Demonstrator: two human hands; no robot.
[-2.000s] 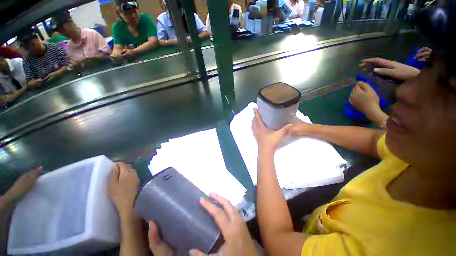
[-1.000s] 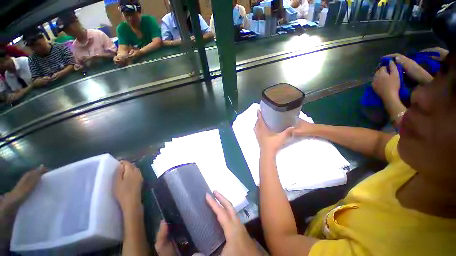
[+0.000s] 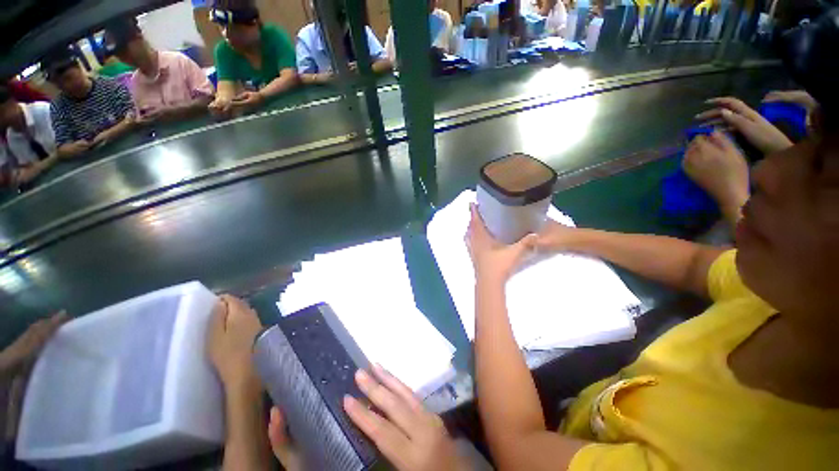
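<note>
A dark grey speaker [image 3: 313,391] is held tilted at the bottom centre. Its flat black panel with small buttons or marks faces up, and ribbed grille shows on its left side. My right hand [image 3: 405,419] lies on its right side with the fingers over the panel edge. My left hand [image 3: 281,442] is at its lower left, mostly hidden and cut off by the bottom edge. A fanned stack of white sheets [image 3: 368,285] lies on the bench just beyond the speaker.
A neighbour in yellow holds another speaker [image 3: 515,207] upright over a second white stack [image 3: 580,304]. At left, a neighbour's hands hold a white foam tray [image 3: 170,368]. A green post [image 3: 419,101] stands before the conveyor [image 3: 230,202]. Blue cloth [image 3: 690,189] is at far right.
The speaker has been rolled in my hands, so the black panel now faces up instead of the grille. It sits slightly further left than a second ago. The neighbour's blue cloth has shifted.
</note>
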